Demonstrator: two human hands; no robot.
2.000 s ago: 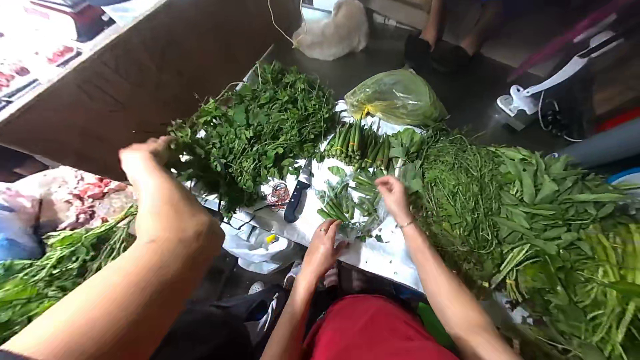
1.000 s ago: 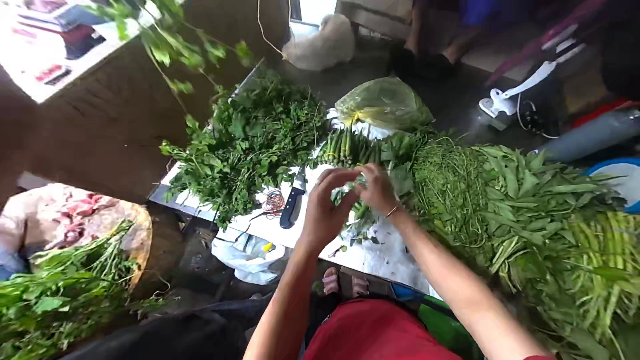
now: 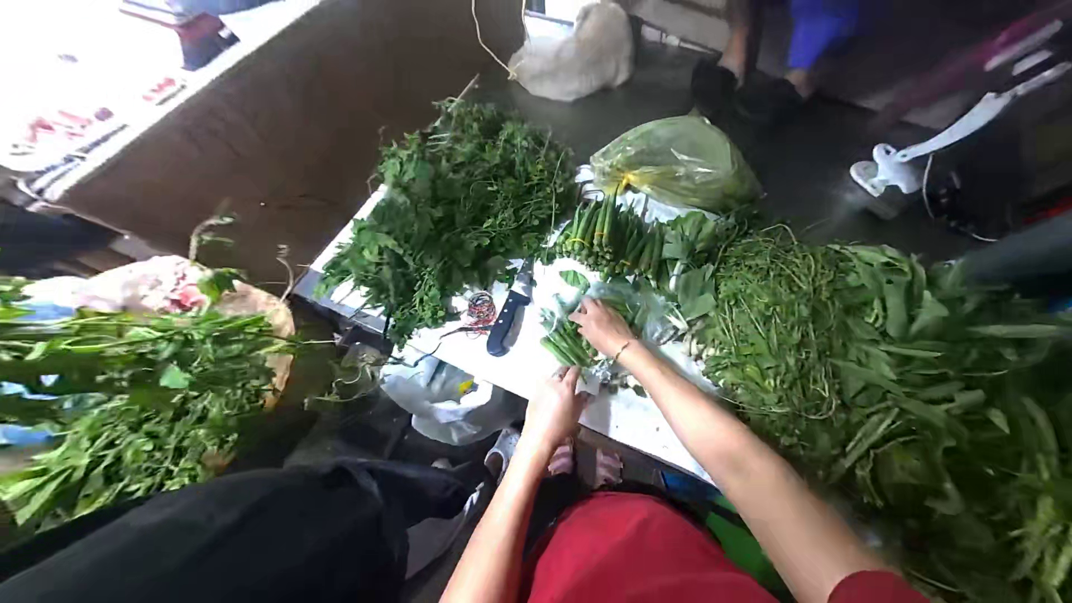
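Observation:
A small bunch of green stems [image 3: 566, 345] lies on the white tabletop [image 3: 469, 354] close to the near edge. My left hand [image 3: 556, 405] touches the lower ends of the stems; whether its fingers grip them is unclear. My right hand [image 3: 603, 325], with a thin bracelet at the wrist, rests over the leafy part, beside a clear plastic bag [image 3: 657, 311]. Left of the stems are a black-handled knife [image 3: 508, 314] and a tangle of rubber bands [image 3: 480, 311]. Banded green bundles [image 3: 605, 234] stand behind my right hand.
Leafy greens [image 3: 469, 201] are heaped at the table's left, and more greens [image 3: 779, 327] fill the right. A tied yellowish plastic bag [image 3: 678, 163] sits behind. A white plastic bag [image 3: 444, 406] hangs below the near edge. Another person's dark-clothed leg [image 3: 251, 536] is at lower left.
My hands were together above the table a second ago and are now lower and apart at the stems. The greens lifted at upper left a second ago are gone from there.

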